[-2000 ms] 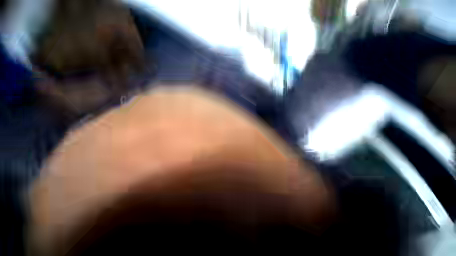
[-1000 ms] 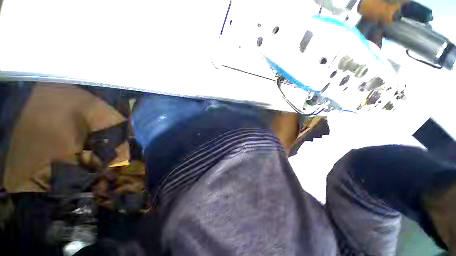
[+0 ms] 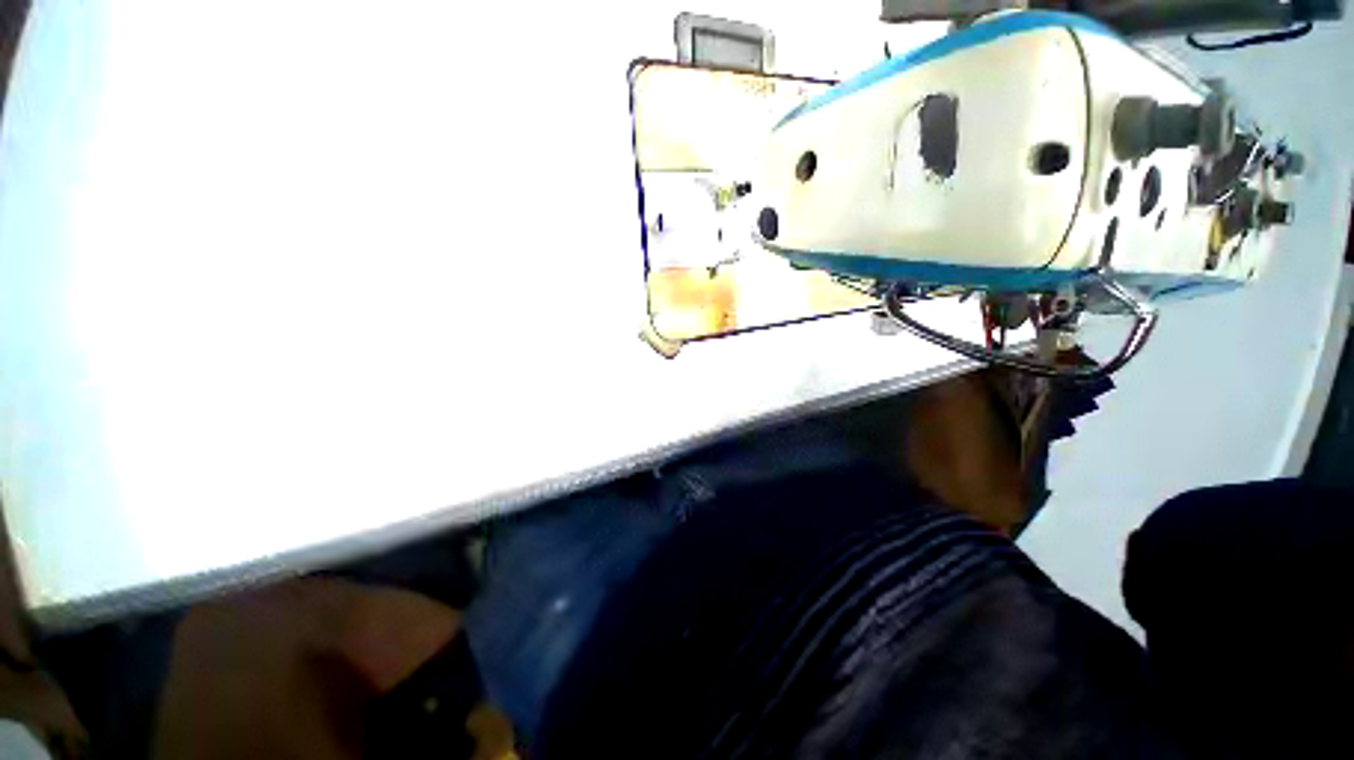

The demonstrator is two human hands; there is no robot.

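Note:
The white sewing machine head (image 3: 921, 164) with blue edges lies across the upper right. Its pale metal bed (image 3: 691, 305), with orange-brown stains and a dark outline, is set into the white table (image 3: 371, 327). A curved metal loop (image 3: 1010, 358) sticks out at the machine's near side. The needle area is too washed out to make out. Neither my left hand nor my right hand can be made out in the picture. A dark shape, probably a sleeve (image 3: 1247, 609), is at the lower right.
The table's near edge (image 3: 446, 517) runs diagonally above my dark striped clothing (image 3: 891, 594). Blue cloth (image 3: 550, 601) and a brown shape (image 3: 245, 668) show below it. A dark grey bar (image 3: 1158, 15) is at the top right. A small skin-toned shape at the lower left is unclear.
The blur of the oldest frame is gone. Since one second ago the view has turned and shifted; the machine and bed show more fully, and the table edge now slants up to the right.

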